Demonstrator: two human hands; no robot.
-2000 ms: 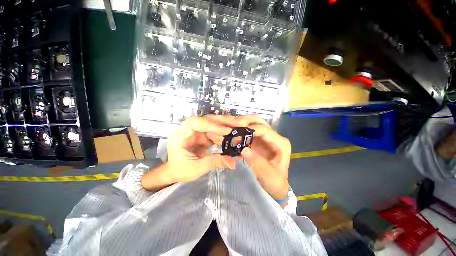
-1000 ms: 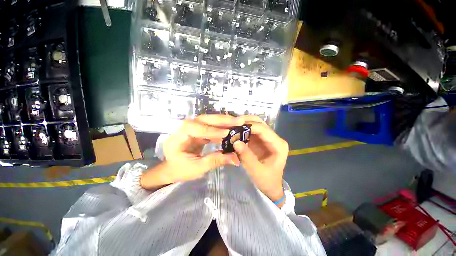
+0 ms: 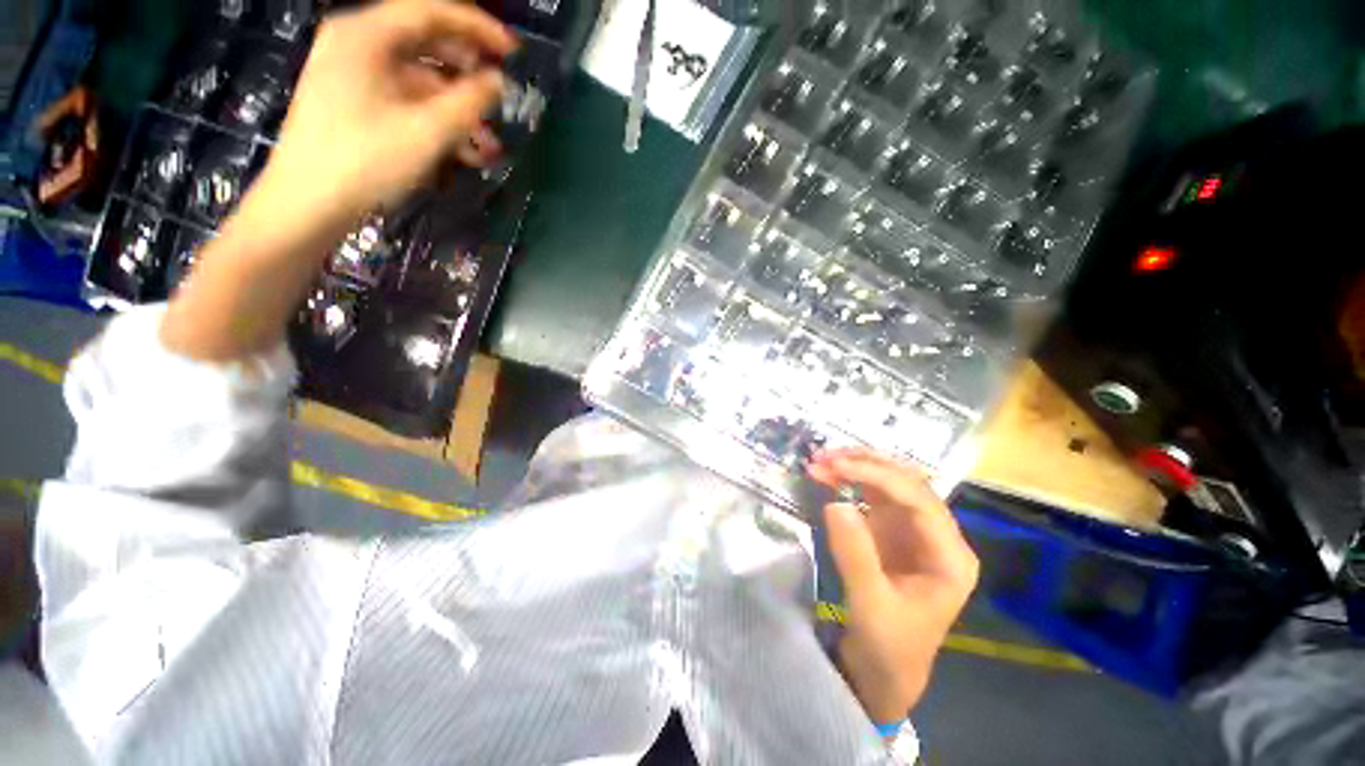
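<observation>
My left hand [image 3: 397,105] is raised over the black blister tray [image 3: 487,292] at the upper left. Its fingers are curled and blurred, and I cannot tell if something is between them. The tray has shiny round parts in its pockets. My right hand [image 3: 906,561] is at the near edge of the clear blister tray [image 3: 644,352], thumb and forefinger close together. A small silvery spot shows by its fingertips, but I cannot tell if it is held. Small metal pieces [image 3: 786,437] lie in the near pockets under glare. The black round module is not visible.
A white card [image 3: 659,60] with a thin metal strip [image 3: 641,90] lies between the trays. The black machine [image 3: 1198,285] with red lights and push buttons stands at the right, by a yellow-tan board [image 3: 1063,449]. A blue stool [image 3: 1108,606] stands below it.
My hands have parted from the black module they held together. My left hand has gone up and left over the black tray, my right to the clear tray's edge. The view has turned.
</observation>
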